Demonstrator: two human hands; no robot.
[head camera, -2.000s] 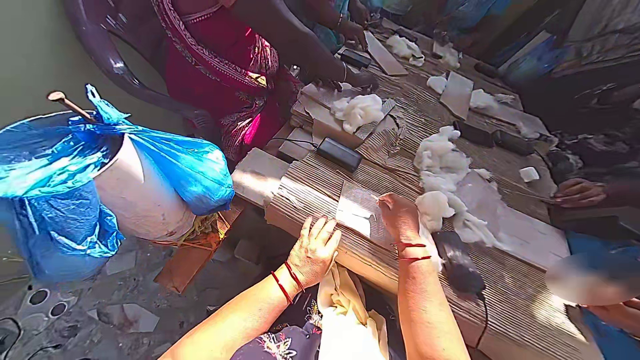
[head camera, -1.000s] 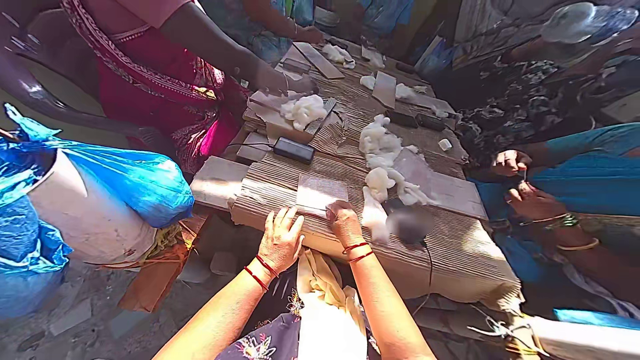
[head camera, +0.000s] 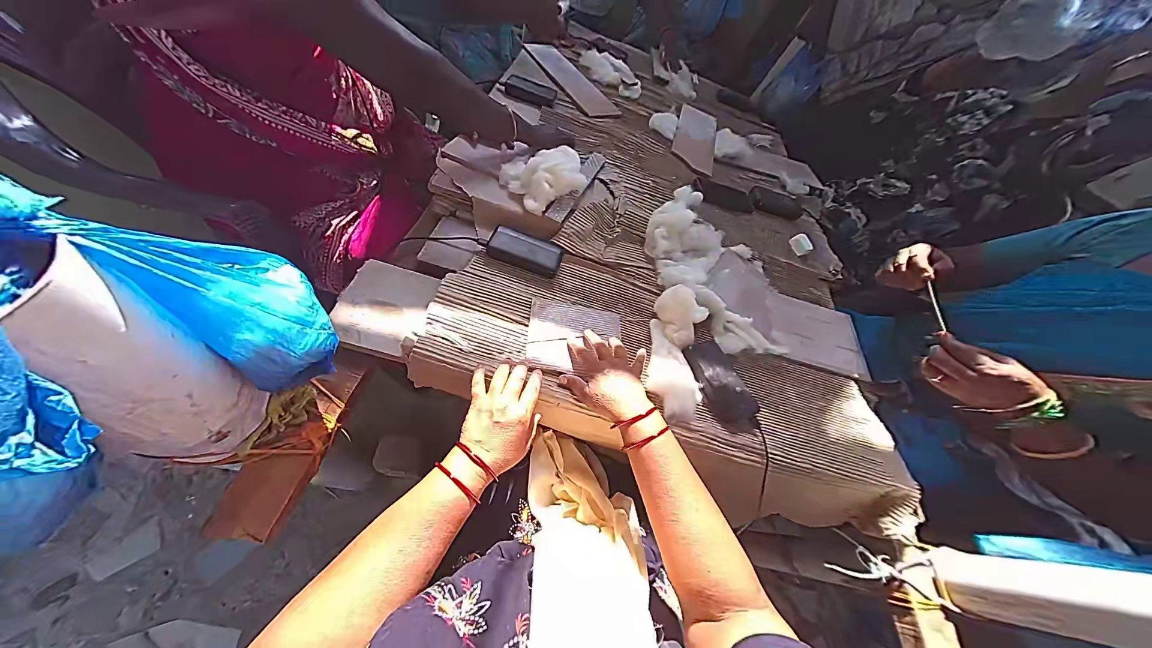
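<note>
A thin pale rectangular plate lies on corrugated cardboard near the table's front edge. My right hand rests on its lower right part with fingers spread, palm down. At the table edge, just left of and below the plate, my left hand lies with fingers forward; nothing shows in its grip. To the right of my right hand are white cotton wool and a dark oblong object with a cord. A black box with a cable sits above left of the plate.
On the left stands a pale container with a blue plastic bag. A person in a dark red garment is at upper left, an arm over the table. On the right, another person's hands hold a thin stick. Flat boards lie across the table.
My right hand was closed, fingers bent at the plate; it now lies flat and spread on it. My left hand stays near the table edge. The view has shifted.
</note>
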